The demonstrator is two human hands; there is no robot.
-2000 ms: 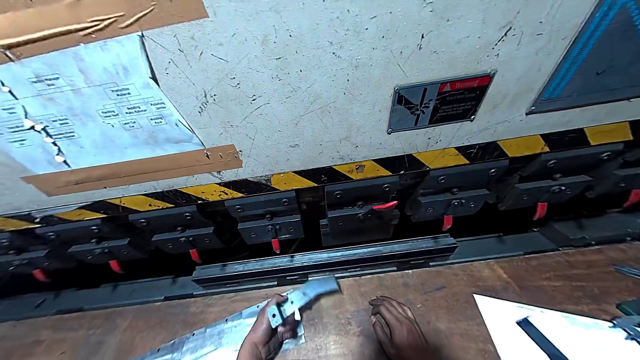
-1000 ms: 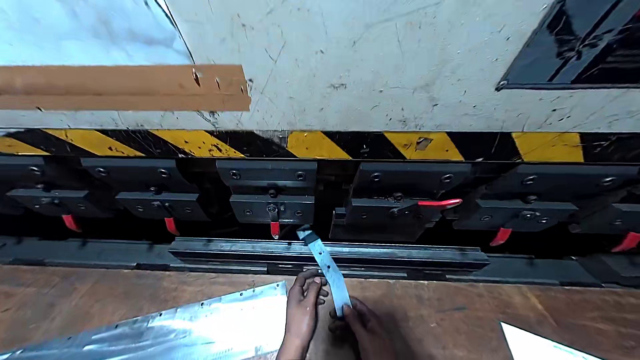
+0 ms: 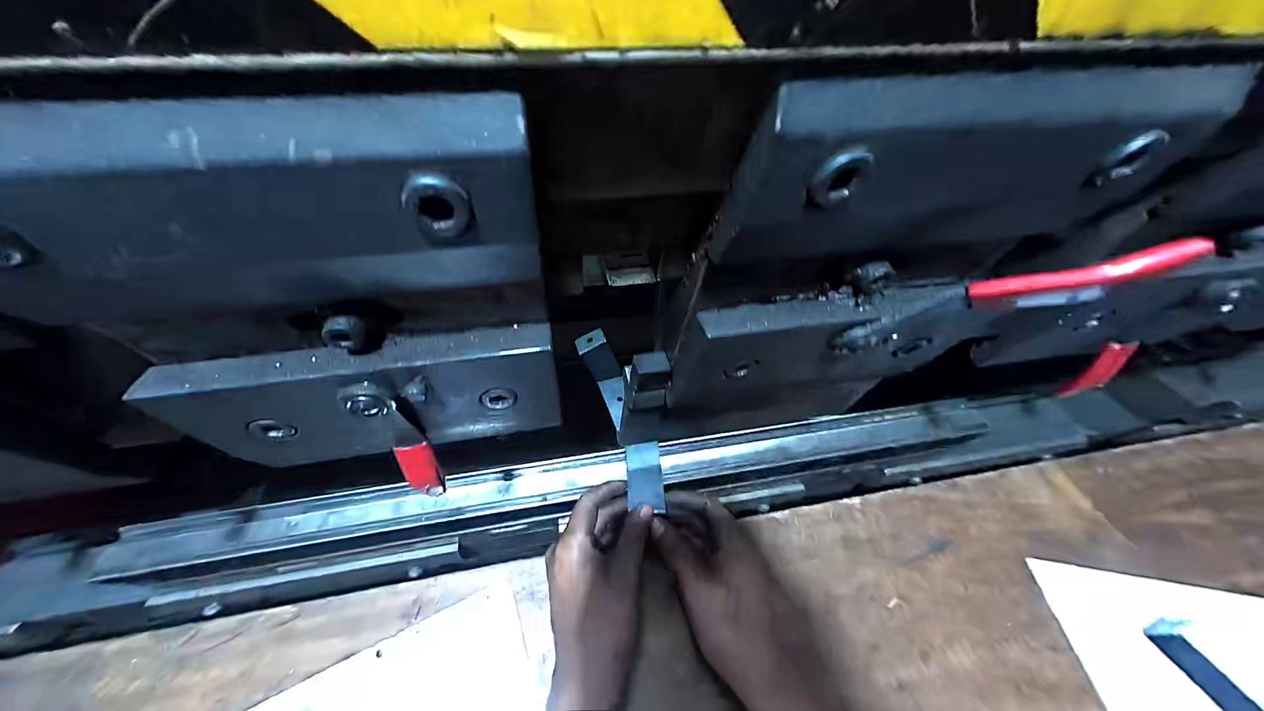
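Note:
Side by side, my left hand (image 3: 599, 583) and my right hand (image 3: 719, 583) pinch the near end of a sheet metal strip (image 3: 646, 480) between thumbs and fingers. The strip lies across the grooved steel die (image 3: 790, 449) of a press brake. Its far part, bent and with small holes, reaches into the dark gap between two clamp blocks, beside a narrow upper punch piece (image 3: 649, 380). My knuckles are at the die's front edge. Whether the strip touches the punch I cannot tell.
Bolted clamp blocks (image 3: 346, 395) with red-sleeved levers (image 3: 419, 467) hang left and right of the strip. A pale sheet (image 3: 425, 662) lies on the wooden table (image 3: 889, 592) at left, and a white sheet with a dark strip (image 3: 1200, 671) at right.
My hands have brought the strip forward onto the die, its far end now in the gap. Two seconds ago only my left hand held it. The view has moved much closer.

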